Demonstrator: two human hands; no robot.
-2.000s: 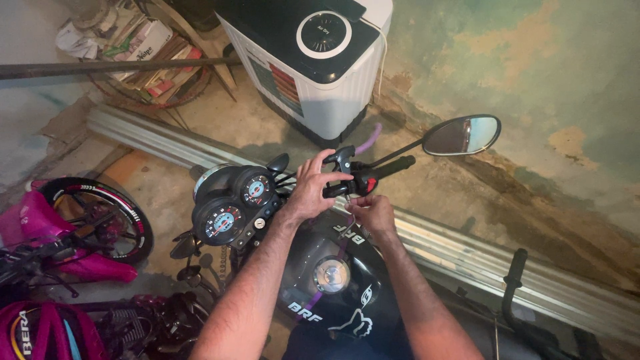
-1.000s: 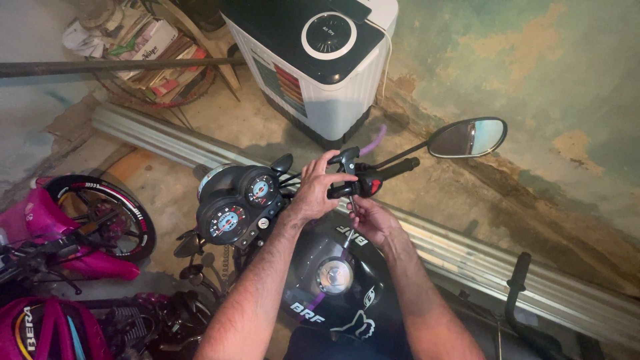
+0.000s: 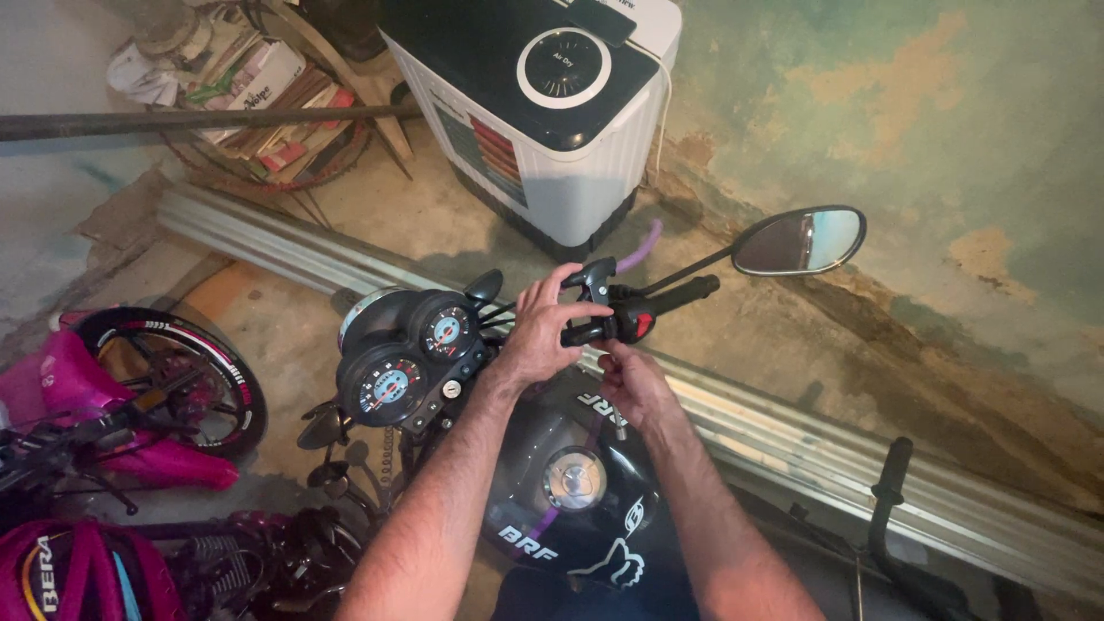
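Note:
A black phone holder or similar black clamp (image 3: 593, 274) sits at the inner part of the right handlebar, and my left hand (image 3: 545, 332) is closed around it with thumb and fingers. Just below the switch housing with a red switch (image 3: 642, 325), my right hand (image 3: 634, 379) has its fingertips pinched at the housing's underside; what lies between them is too small to tell. The black handlebar grip (image 3: 686, 296) and the round mirror (image 3: 800, 241) extend to the right. Beneath my hands are the black fuel tank (image 3: 517, 487) and its metal cap (image 3: 574, 479); twin gauges (image 3: 390, 388) stand left.
A white and black washing machine (image 3: 565, 194) stands ahead, with a phone-like black object (image 3: 601, 19) on top. Ribbed metal sheets (image 3: 776, 448) lie along the floor. A magenta motorcycle (image 3: 82, 388) is at left, near a basket of papers (image 3: 276, 95). A stained wall is at right.
My right hand has shifted slightly under the switch housing, its fingers now more curled. My left hand stays on the black part at the handlebar.

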